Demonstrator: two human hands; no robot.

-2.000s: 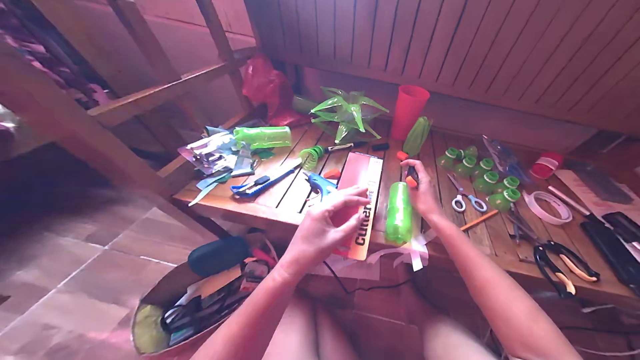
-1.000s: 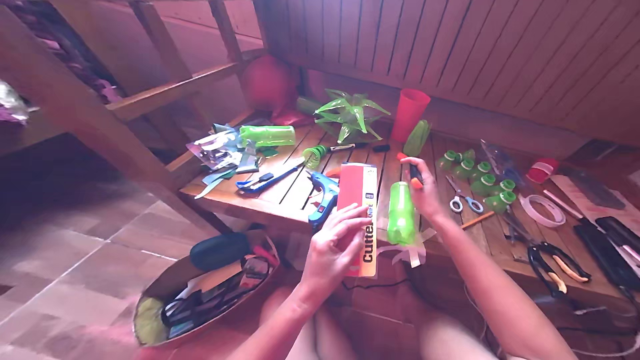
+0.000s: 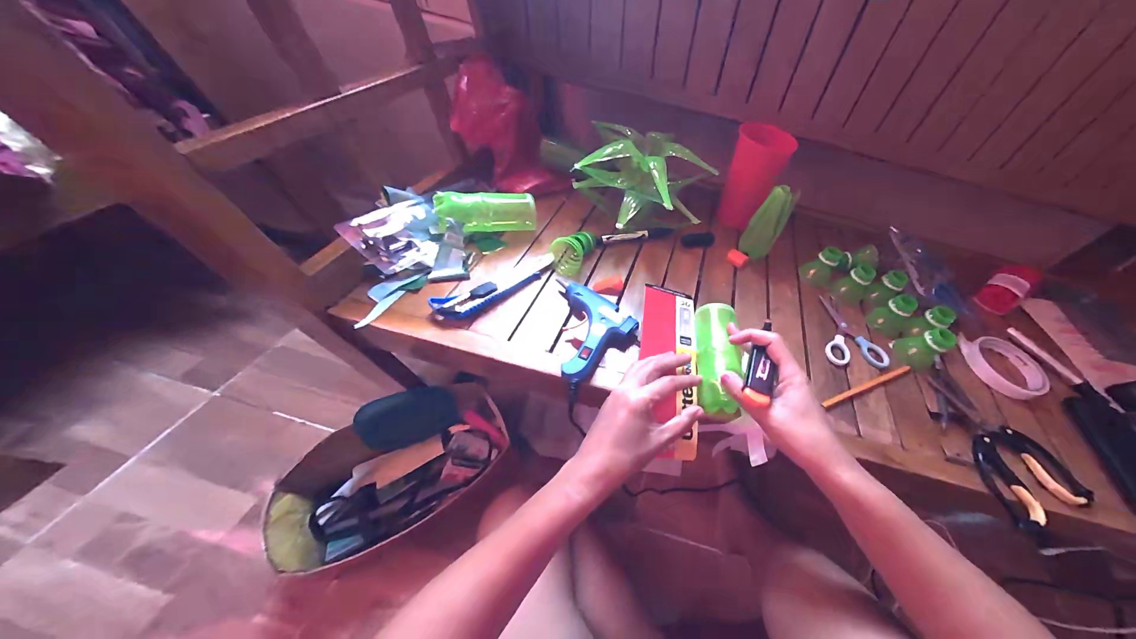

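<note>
My right hand (image 3: 781, 390) holds a black and orange cutter knife (image 3: 760, 373), its thumb and fingertips at the right side of a green plastic bottle piece (image 3: 717, 346). My left hand (image 3: 643, 408) has its fingers spread at the bottle piece's left side, over a red and yellow cutter package (image 3: 666, 324); whether it grips either one cannot be told. Left of the package lies a blue glue gun (image 3: 596, 335), and beyond it a blue utility knife (image 3: 488, 295). White strips (image 3: 754, 444) show below the bottle piece.
A green plastic flower shape (image 3: 643, 173), a red cup (image 3: 754, 173) and a green bottle (image 3: 486, 211) stand or lie at the back. Scissors (image 3: 854, 342), several cut bottle tops (image 3: 892, 311), tape (image 3: 1003, 366) and pliers (image 3: 1029, 475) are at the right. A filled basket (image 3: 390, 479) stands below left.
My left hand has moved from the cutter package towards the green bottle piece. My right hand, with the knife, has come down beside that piece.
</note>
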